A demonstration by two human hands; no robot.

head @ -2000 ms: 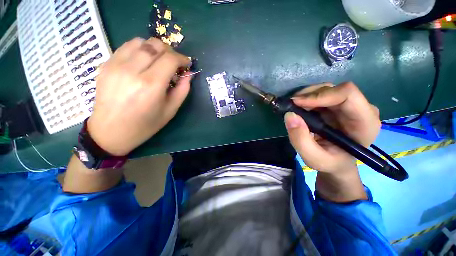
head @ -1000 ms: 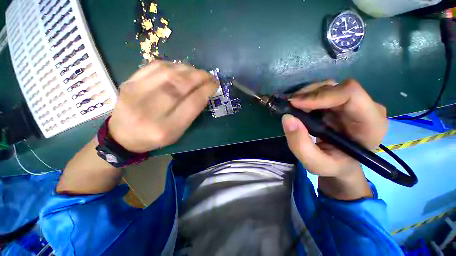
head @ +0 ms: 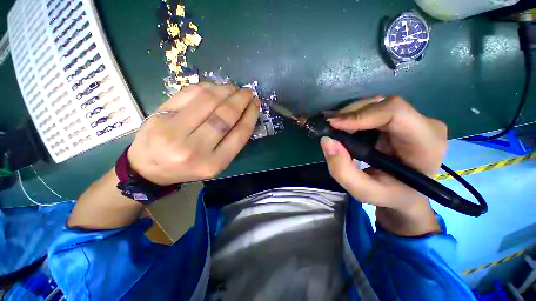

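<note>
The small silvery circuit board (head: 267, 124) lies on the dark green mat in front of me, partly covered by my left fingers. My left hand (head: 197, 130) is over the board's left side, fingertips together at its upper part; whether they hold a small part is hidden. My right hand (head: 391, 154) holds the black soldering iron (head: 391, 167) like a pen. The iron's thin metal tip points left and reaches the upper part of the board, close to my left fingertips. Whether it touches cannot be told.
A white sheet with rows of dark parts (head: 49, 111) lies at left. Yellow-gold and black bits (head: 176, 47) are scattered beyond my left hand. A wristwatch (head: 406, 37) lies at upper right, near a whitish tub (head: 458, 7). A black cord (head: 522, 94) hangs at far right.
My left hand has moved right from beside the board to over it, and the pinched thin lead is now hidden. The iron's tip has moved slightly down and left onto the board area.
</note>
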